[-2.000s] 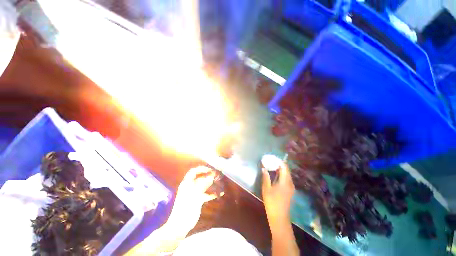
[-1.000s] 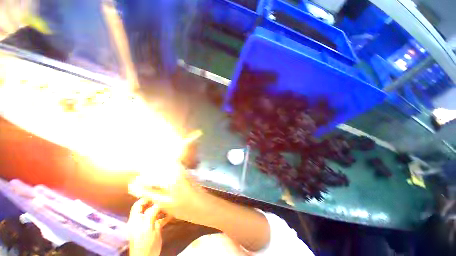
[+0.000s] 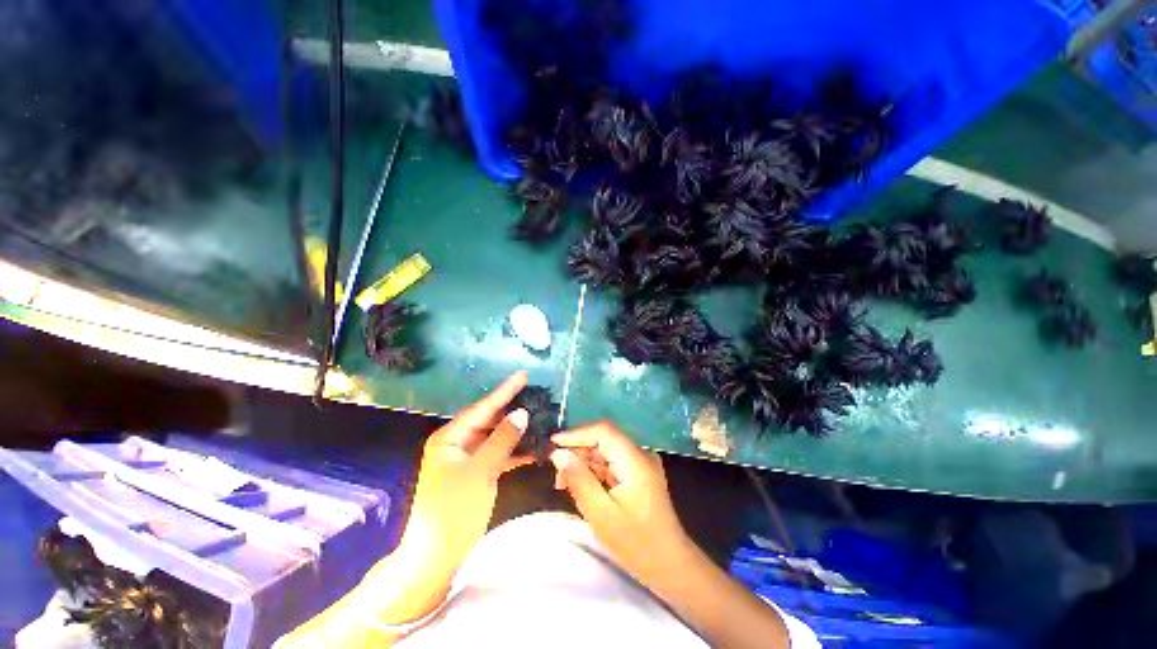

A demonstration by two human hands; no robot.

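Note:
My left hand [image 3: 467, 472] holds a dark spiky cluster [image 3: 534, 416] between thumb and fingers at the bench's front edge. My right hand [image 3: 614, 486] is just right of it, thumb and fingertips pinched together at the cluster's side; whether a small part is between them is too small to tell. A white oval glue bottle [image 3: 529, 327] lies on the green bench beyond my hands. A thin pale rod [image 3: 574, 353] lies right of the bottle. A pile of dark clusters [image 3: 761, 279] spills from a tipped blue crate [image 3: 941, 76].
A single cluster [image 3: 393, 336] and a yellow strip [image 3: 395, 282] lie left of the bottle. Black cables [image 3: 334, 165] hang at left. A tan scrap [image 3: 711, 432] lies near the edge. A lilac crate [image 3: 273, 522] with clusters stands lower left, blue crates [image 3: 825, 590] lower right.
The view has swung and the strong glare is gone. My hands are now together at the bench edge with a cluster. The right hand, at the bottle two seconds ago, is away from it.

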